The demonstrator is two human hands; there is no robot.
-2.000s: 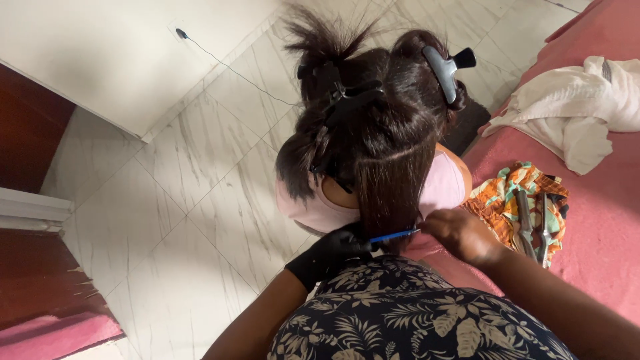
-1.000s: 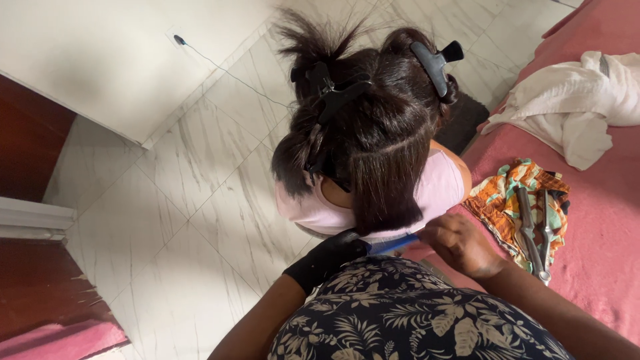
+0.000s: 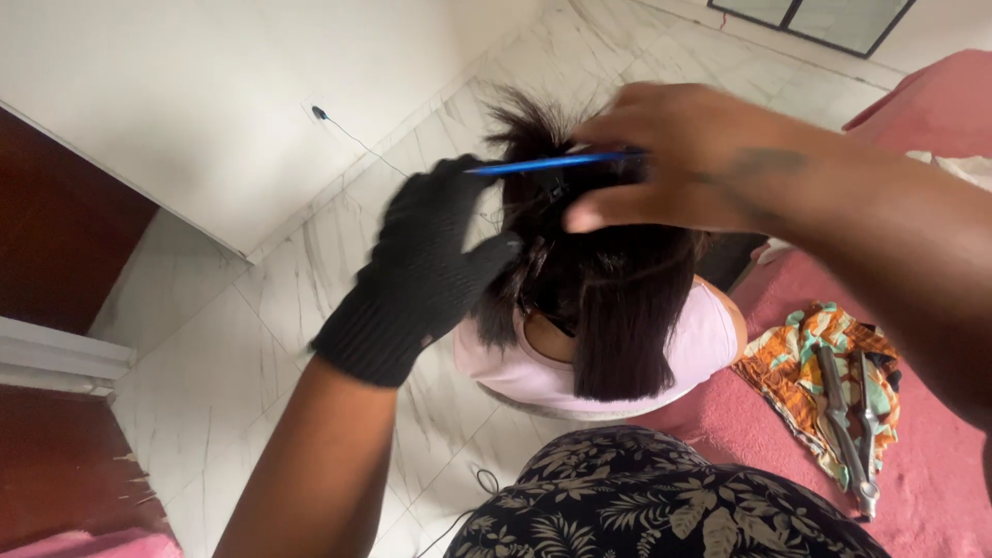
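Note:
My right hand [image 3: 659,163], bare, holds a blue comb [image 3: 550,163] above the crown of a seated person. In a black knitted glove, my left hand [image 3: 434,263] is at the left of the head, its fingertips by the comb's left end; whether they grip it is unclear. Straight dark hair [image 3: 628,333] hangs in a section over the person's pink top [image 3: 496,364]. A black hair clip [image 3: 556,186] shows partly between my hands. The rest of the crown is hidden by my right hand.
A flat iron [image 3: 845,434] lies with its arms apart on a patterned orange cloth [image 3: 775,356], over a pink-covered seat or bed [image 3: 930,473] at the right. At the left a cord runs from a plug [image 3: 319,113] in the wall to behind the head.
Both hands have risen from the lower ends of the hair to above the head, and the blue comb has come up with them. The hanging section is out of my hands.

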